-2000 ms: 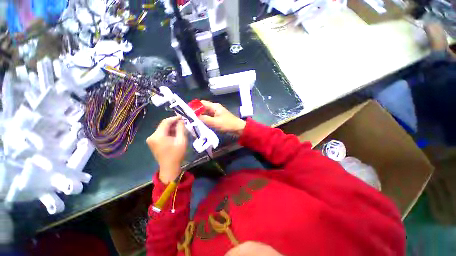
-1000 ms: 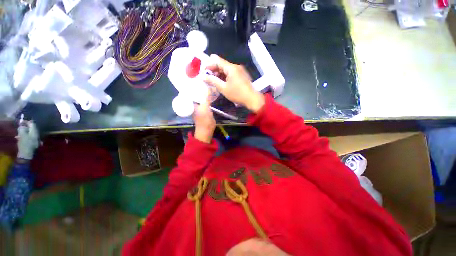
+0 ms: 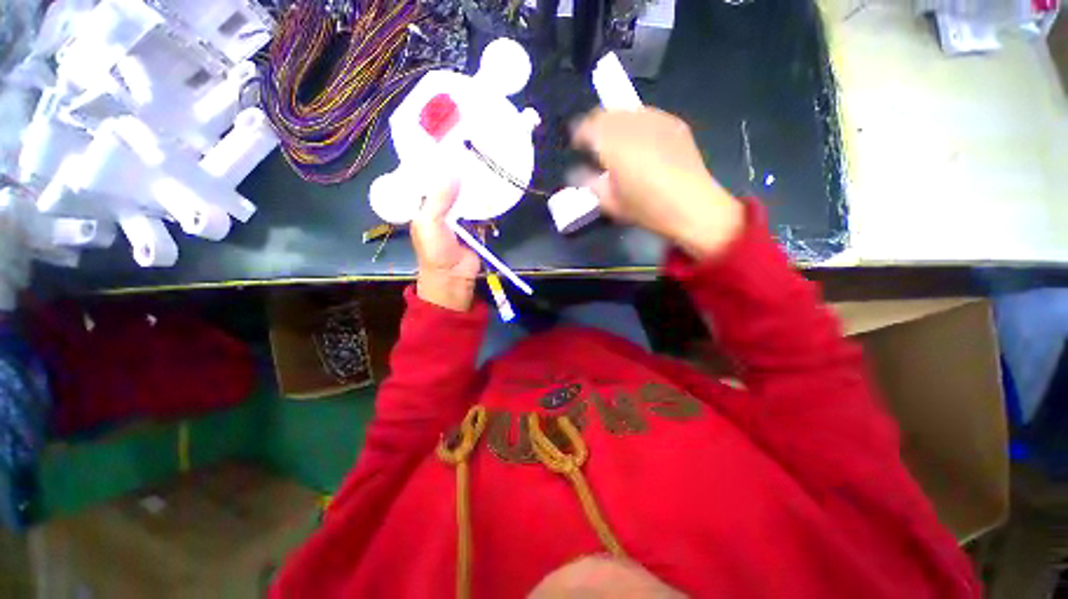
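My left hand [image 3: 445, 252] grips the lower edge of a white rounded body [image 3: 480, 164] with several lobes, tilted above the bench edge. A red insert [image 3: 439, 116] sits on its face. A thin dark wire [image 3: 501, 173] runs from the body towards the right. A white strip [image 3: 492, 257] and a yellow sleeved lead end [image 3: 501, 297] stick out below it. My right hand [image 3: 650, 170] is blurred, over a white angled housing [image 3: 615, 84] on the mat; it hides the housing's middle, and whether it grips it is unclear.
White housings [image 3: 129, 129] are piled at the left. A looped wire bundle [image 3: 334, 105] lies beside them. A black tool [image 3: 568, 47] stands at the back. A pale board [image 3: 949, 152] is at right. Cartons are below the edge at left [image 3: 293, 351] and right [image 3: 937, 398].
My right hand has left the white body and moved right, over the angled housing. My left hand still holds the body, now tilted differently. The view has shifted and turned since the earliest frame.
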